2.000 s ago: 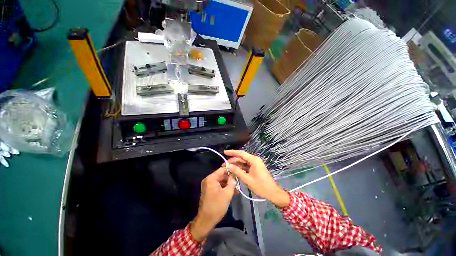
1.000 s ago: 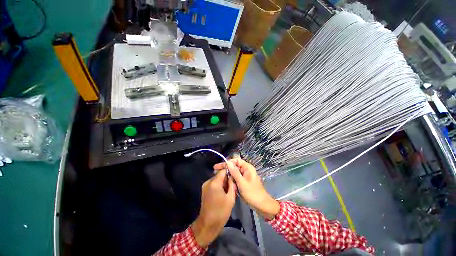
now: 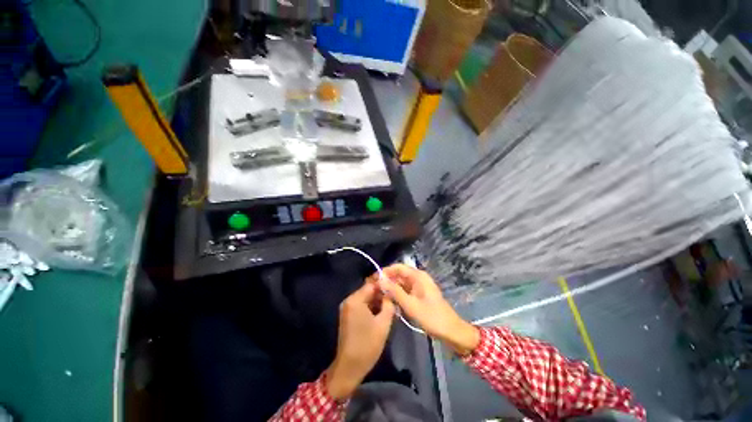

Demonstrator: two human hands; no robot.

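Note:
My left hand (image 3: pixel 363 325) and my right hand (image 3: pixel 420 305) are together in front of the press, fingertips touching around a white cable (image 3: pixel 360 253). The cable's short tail curves up and left from the fingers toward the press's front edge. A loop of it shows below my right hand, and a long white run (image 3: pixel 528 307) goes on to the right. What sits on the cable between my fingertips is hidden and too small to tell.
The press's white plate (image 3: pixel 227 181) carries grey clamp bars (image 3: pixel 262 157). Yellow-black posts (image 3: pixel 152 124) stand either side. A clear bag of small parts (image 3: pixel 66 222) and loose white pieces (image 3: pixel 15 268) lie on the green bench at left. A large white cable bundle (image 3: pixel 610 157) hangs at right.
The camera view has shifted, so the press and bundle sit differently in the picture. Both hands stay together on the cable, with small finger shifts. More loose white pieces show at left.

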